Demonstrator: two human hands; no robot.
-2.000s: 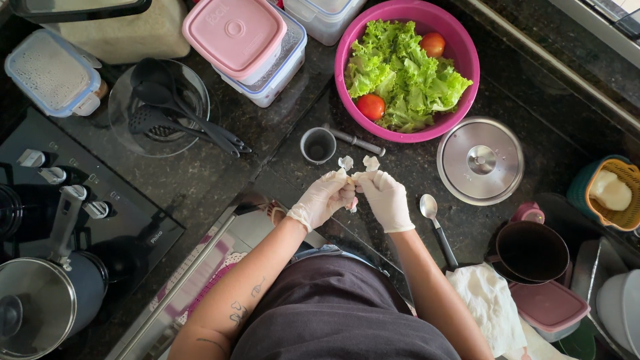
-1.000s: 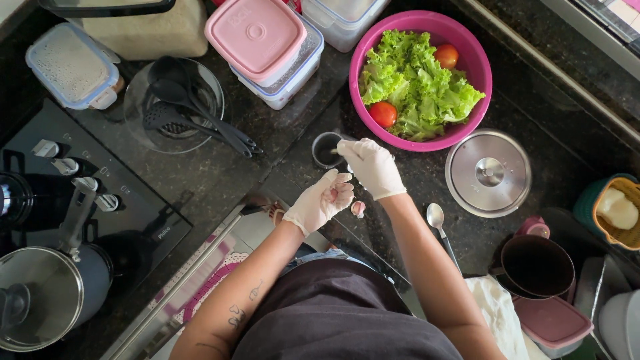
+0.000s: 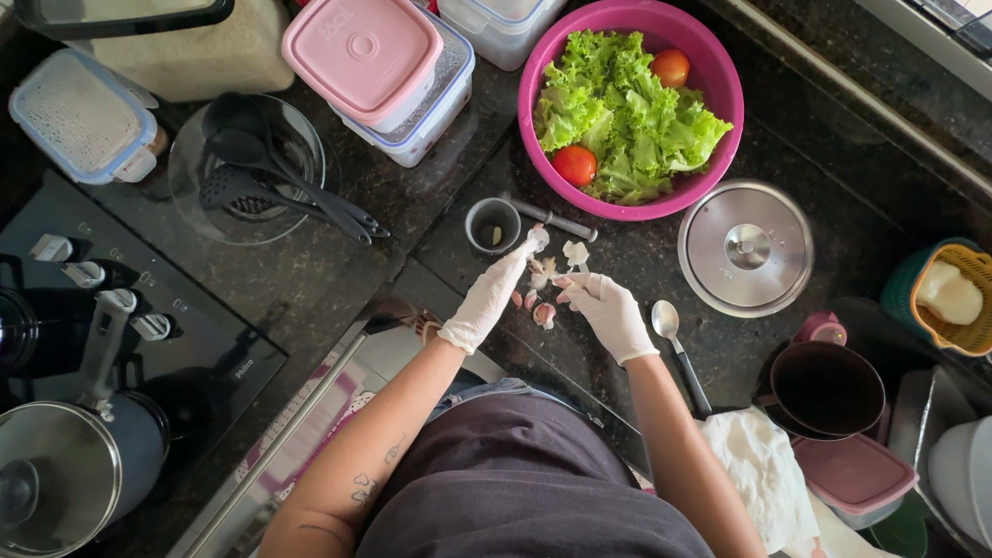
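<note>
Both my hands wear pale disposable gloves. My left hand [image 3: 496,288] reaches beside the grey mortar cup [image 3: 493,225], its fingertips by a piece of garlic skin [image 3: 538,235]; whether they pinch it is unclear. A peeled garlic clove [image 3: 497,235] lies inside the cup. My right hand [image 3: 607,310] has its fingers closed on a pinkish garlic clove [image 3: 564,285]. Between the hands, unpeeled garlic cloves [image 3: 544,315] and papery skins [image 3: 575,253] lie on the dark stone counter. A metal pestle [image 3: 552,218] rests behind them, close to the cup.
A magenta bowl [image 3: 530,167] holds lettuce and tomatoes. Right of it are a steel lid [image 3: 745,287], a spoon [image 3: 682,356] and a brown pot [image 3: 828,390]. Leftward stand a glass bowl [image 3: 186,194] with black utensils, lidded containers [image 3: 364,58] and a cooktop [image 3: 194,310] with a saucepan [image 3: 116,465].
My right hand has moved away from the mortar cup, back to the right, and now holds a clove. My left hand has turned over and reached forward beside the cup.
</note>
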